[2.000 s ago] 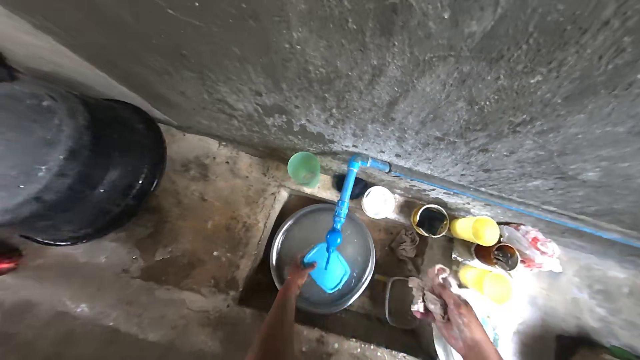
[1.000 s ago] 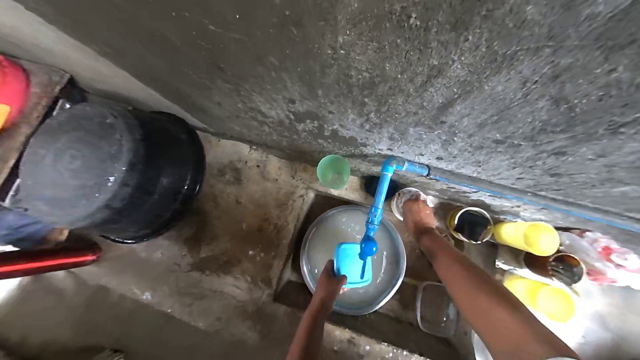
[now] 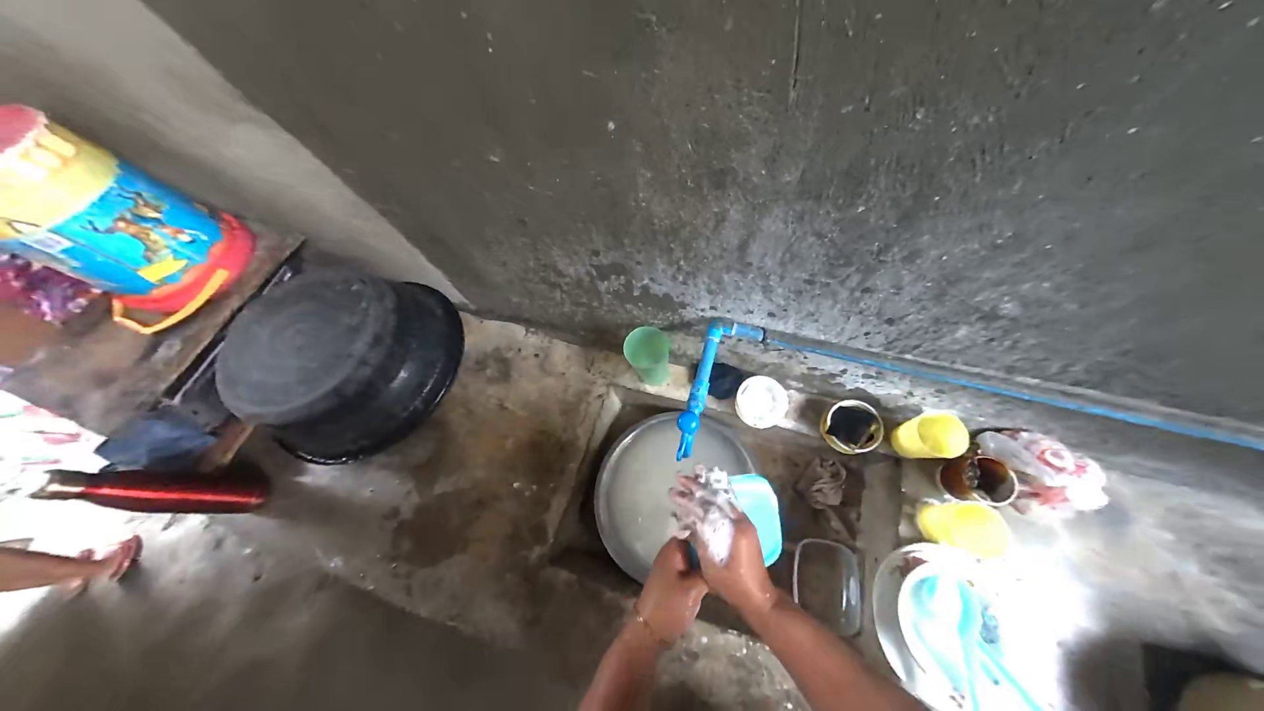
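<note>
Both my hands are together over the right part of a round metal basin (image 3: pixel 632 494) of cloudy water, below a blue plastic tap (image 3: pixel 695 395). Foam covers the fingers of my right hand (image 3: pixel 729 553) and something pale and sudsy at them, perhaps a scrubber. My left hand (image 3: pixel 673 591) is close against it, its fingers largely hidden. A light blue plastic container (image 3: pixel 758 513) shows behind my right hand; which hand bears it is unclear. A crumpled cloth (image 3: pixel 823 482) and a clear plastic container (image 3: pixel 828 585) lie right of the basin.
Along the wall stand a green cup (image 3: pixel 647 355), a white tub (image 3: pixel 761 402), a dark-filled can (image 3: pixel 851 427), yellow cups (image 3: pixel 930 435) and a plastic bag (image 3: pixel 1047 472). Plates (image 3: pixel 894 612) sit lower right. Black tubs (image 3: pixel 425 365) are at left, near a person's foot (image 3: pixel 120 559).
My right hand has come back from the white tub by the wall to my left hand over the basin. Foam now shows on it. The view has swung left.
</note>
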